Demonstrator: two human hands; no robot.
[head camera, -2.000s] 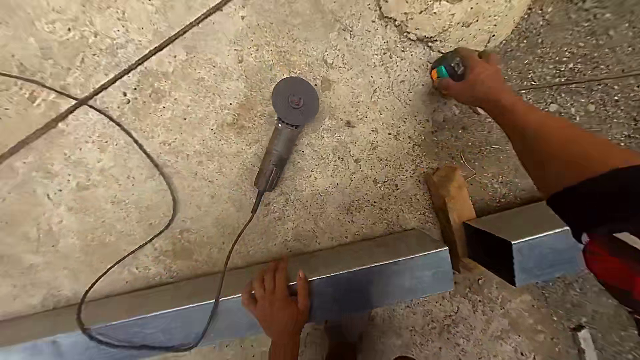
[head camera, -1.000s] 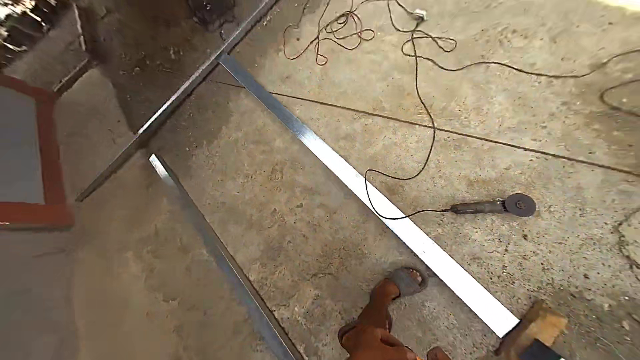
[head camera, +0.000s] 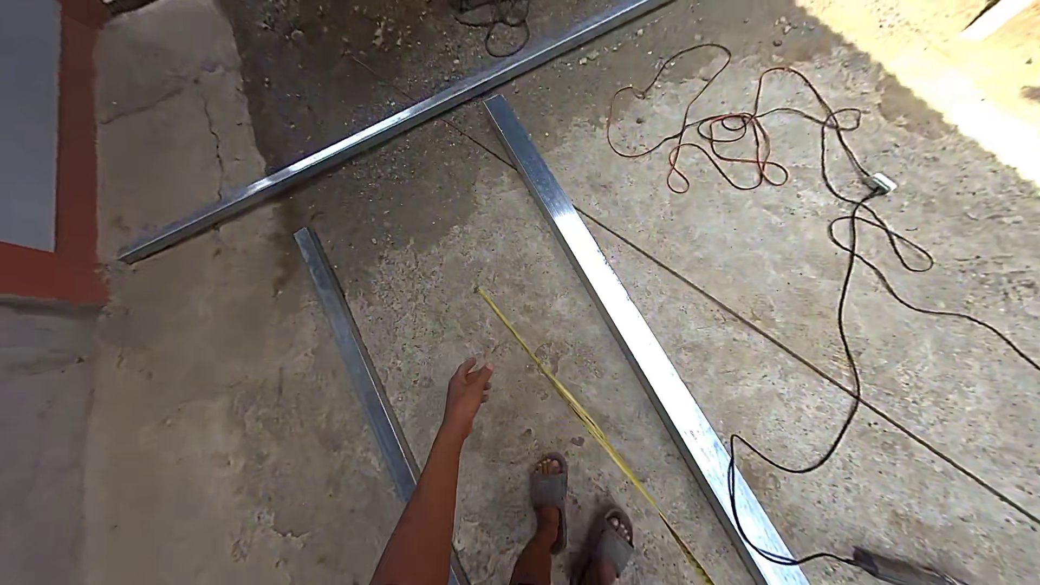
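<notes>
My left hand reaches out over the concrete with its fingers apart and nothing in it. Just right of it, a yellow tape measure blade stretches diagonally, its near end running out at the bottom edge. To the right of the blade lies a long square metal tube; a shorter metal tube is left of my hand, partly hidden by my forearm. My right hand is out of the picture. At the bottom right corner shows part of the angle grinder, with its cord crossing the long tube.
Another long metal tube lies crosswise at the far side. A thin rod runs under the long tube. Orange and black cables lie tangled at the upper right, with a plug connector. A red-edged wall stands left. My sandalled feet are below.
The view has swung widely toward the far ends of the tubes. My left hand, on a metal tube two seconds ago, is now off it in the air. The yellow tape blade is now stretched out.
</notes>
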